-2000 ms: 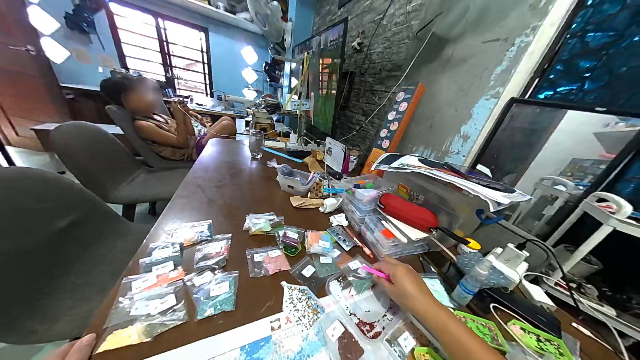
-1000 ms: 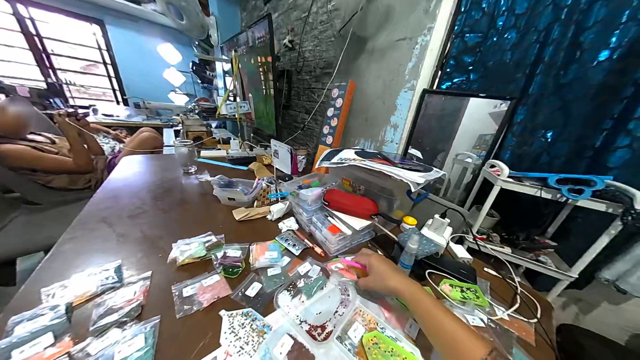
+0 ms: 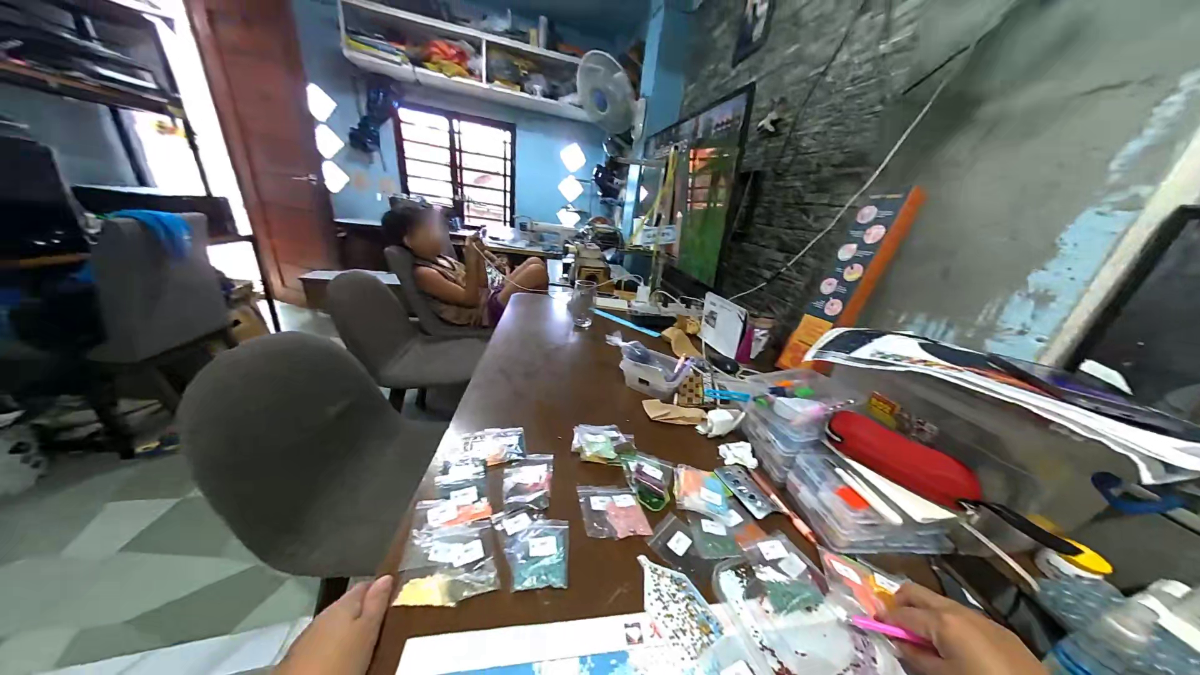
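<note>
My right hand (image 3: pixel 956 633) holds a pink pen-shaped tool (image 3: pixel 891 630) over a clear plastic tray (image 3: pixel 797 628) with dark and reddish beads. My left hand (image 3: pixel 337 630) rests at the table's left edge, its fingers near a small bag of yellow beads (image 3: pixel 427 591); nothing shows in it. A white tray of mixed beads (image 3: pixel 677 609) lies left of the clear one. A printed canvas sheet (image 3: pixel 525 652) with a blue area lies at the bottom. Several small zip bags of coloured beads, among them a teal one (image 3: pixel 539 562), lie on the brown table.
Stacked clear boxes (image 3: pixel 853 511), a red zip case (image 3: pixel 900 459) and a plastic bottle (image 3: pixel 1125 628) stand at right. A small basket (image 3: pixel 652 373) and a drinking glass (image 3: pixel 582 305) are farther back. A grey chair (image 3: pixel 291 450) is at left; a seated person (image 3: pixel 450 272) is beyond.
The view has swung left since one second ago. My left hand shows at the table's edge, out of view one second ago. The pink tool stays in my right hand.
</note>
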